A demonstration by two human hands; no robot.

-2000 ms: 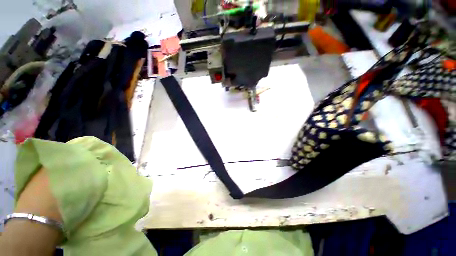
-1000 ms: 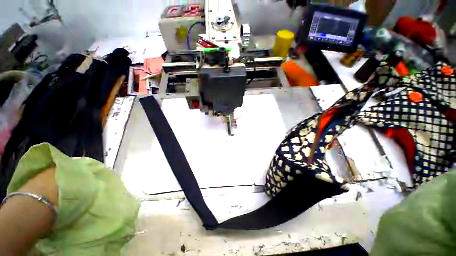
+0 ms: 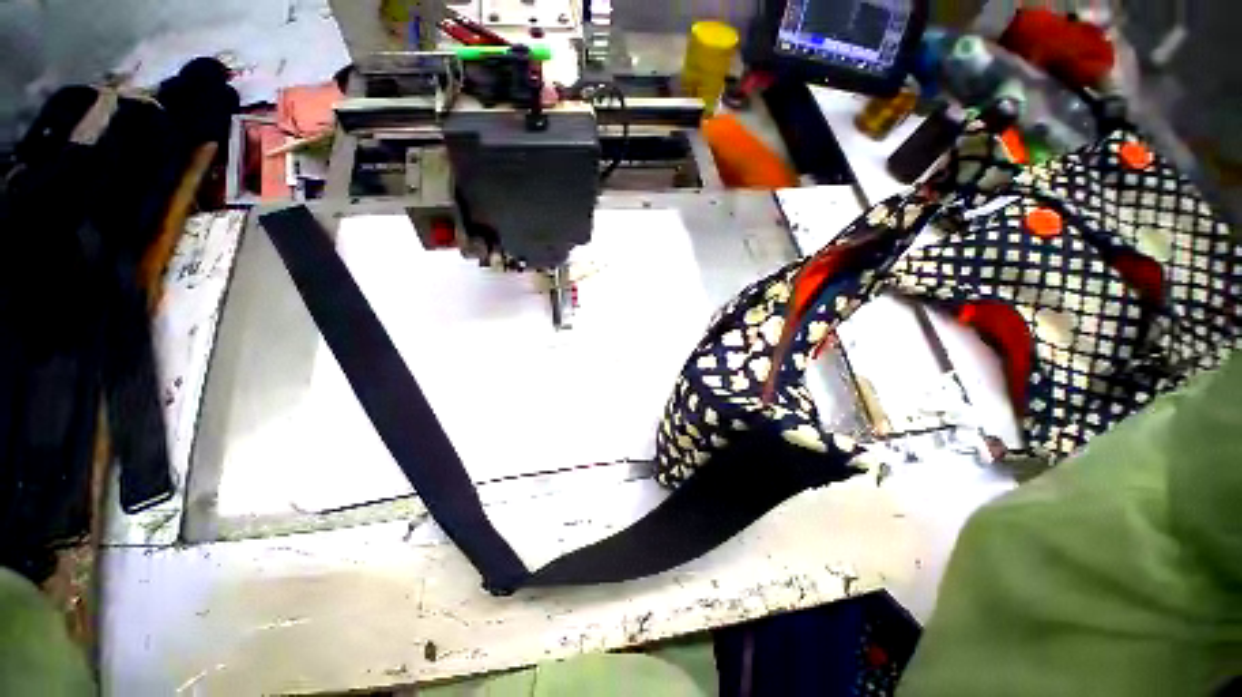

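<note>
A patterned bag body (image 3: 736, 361) with cream flower print and orange-red lining lies right of the needle. A flat black webbing strap (image 3: 375, 388) runs from it, folds at the table's front and slants up to the back left over the white work sheet (image 3: 490, 381). The sewing machine head (image 3: 524, 184) stands over the sheet, with the needle and presser foot (image 3: 560, 300) below it; no fabric is under them. Neither of my hands is in the picture; only light green sleeves show at the lower left and lower right edges.
A strap pile (image 3: 61, 300) hangs at the left. Patterned bags (image 3: 1090, 272) with orange spots lie at right. Behind are a control screen (image 3: 845, 34), a yellow container (image 3: 710, 61), an orange piece (image 3: 749, 153) and dark bottles or spools. The worn table edge (image 3: 572, 633) runs along the front.
The view has shifted, so the table sits further left. My left forearm with its bracelet has gone out of view. The right sleeve shows larger. The strap and bag keep their layout.
</note>
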